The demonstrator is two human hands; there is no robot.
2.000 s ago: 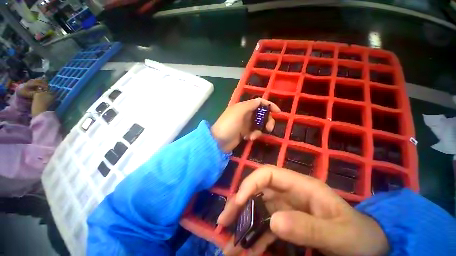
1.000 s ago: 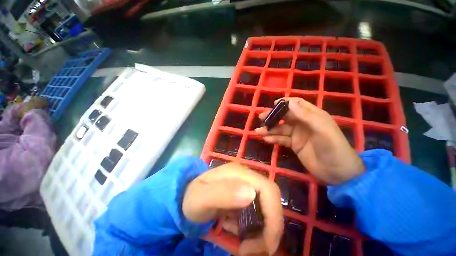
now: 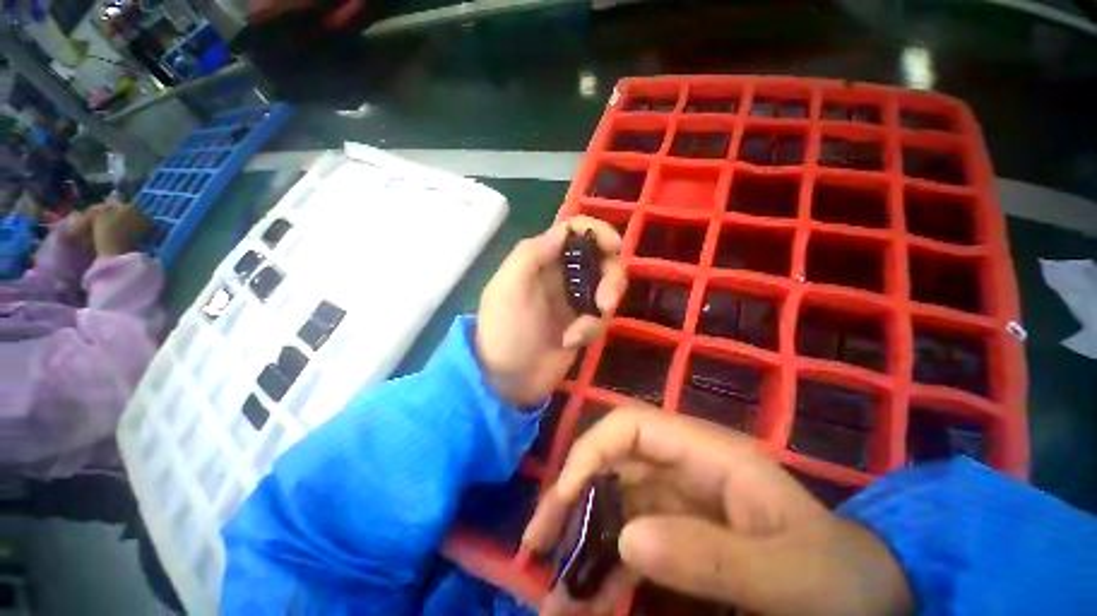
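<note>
My left hand (image 3: pixel 526 307) is raised over the left side of the red foam tray (image 3: pixel 1008 289). It holds a small glossy black watch module (image 3: pixel 582 272) between thumb and fingers, its face showing striped reflections. My right hand (image 3: pixel 734 517) is lower and nearer, over the tray's front part. Its curled fingers and thumb hold another black module (image 3: pixel 596 535) on edge, with a bright line along its side. The tray's deep square pockets mostly hold dark units; one upper-left pocket shows its red bottom. My hands and blue sleeves hide the tray's front part.
At left lies a white tray (image 3: pixel 415 223) with several black units. Beyond it are a blue tray (image 3: pixel 199 181) and a neighbour's hands (image 3: pixel 114 226) and pink sleeve. Crumpled white tissue (image 3: pixel 1071 301) lies at the right edge. A dark glossy strip runs behind the trays.
My left hand has moved up and away from me with a module in it. My right hand has come down and nearer with a module. The view has shifted slightly.
</note>
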